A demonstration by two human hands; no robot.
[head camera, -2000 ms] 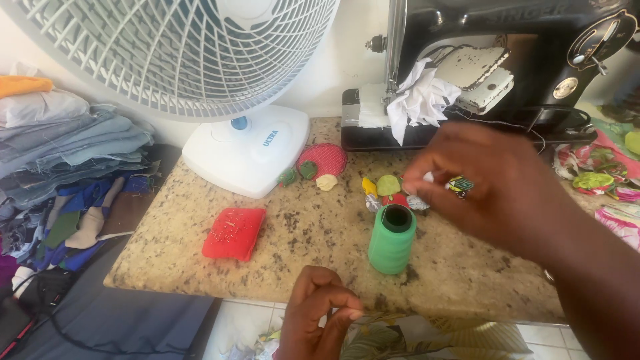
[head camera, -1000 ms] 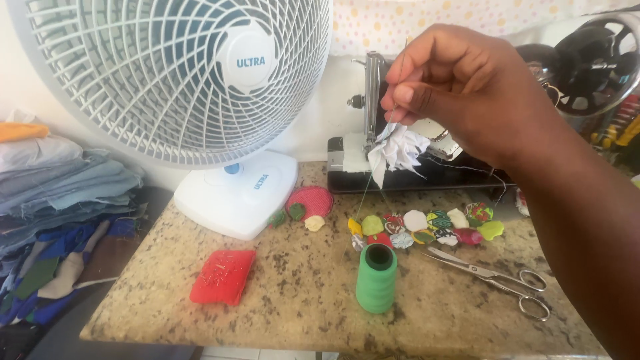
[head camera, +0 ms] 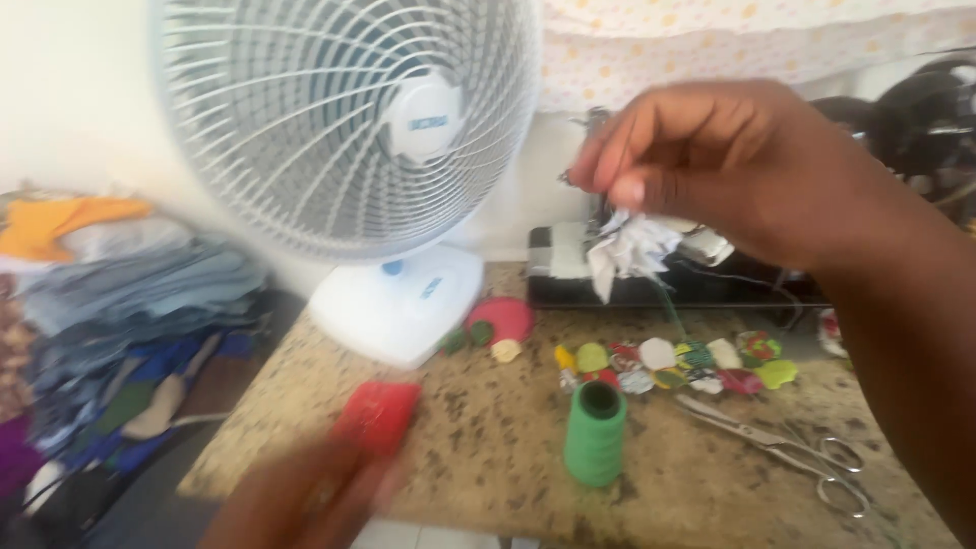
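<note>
My right hand (head camera: pixel 701 168) is raised in front of the sewing machine, thumb and fingertips pinched together; whatever lies between them is too small to tell. Green thread (head camera: pixel 671 309) hangs below it, near a bunch of white fabric scraps (head camera: pixel 633 252) by the machine. My left hand (head camera: pixel 320 488), blurred, is low at the left, close to a red pincushion (head camera: pixel 381 415); its grip is unclear. A green thread cone (head camera: pixel 595 442) stands upright on the stone table. Behind it lie small round fabric pieces (head camera: pixel 657 354) in rows, with metal scissors (head camera: pixel 770 442) at their right.
A white fan (head camera: pixel 427 122) stands at the back left on its base. Beside the base is a pink disc (head camera: pixel 507 316) with small round pieces. The black sewing machine (head camera: pixel 747 293) spans the back right. Folded clothes (head camera: pixel 137 267) are piled left of the table (head camera: pixel 473 480).
Between two seconds and one second ago, my right hand rose from the fabric pieces, uncovering them and the scissors. My left hand, out of view one second ago, is back beside the pincushion.
</note>
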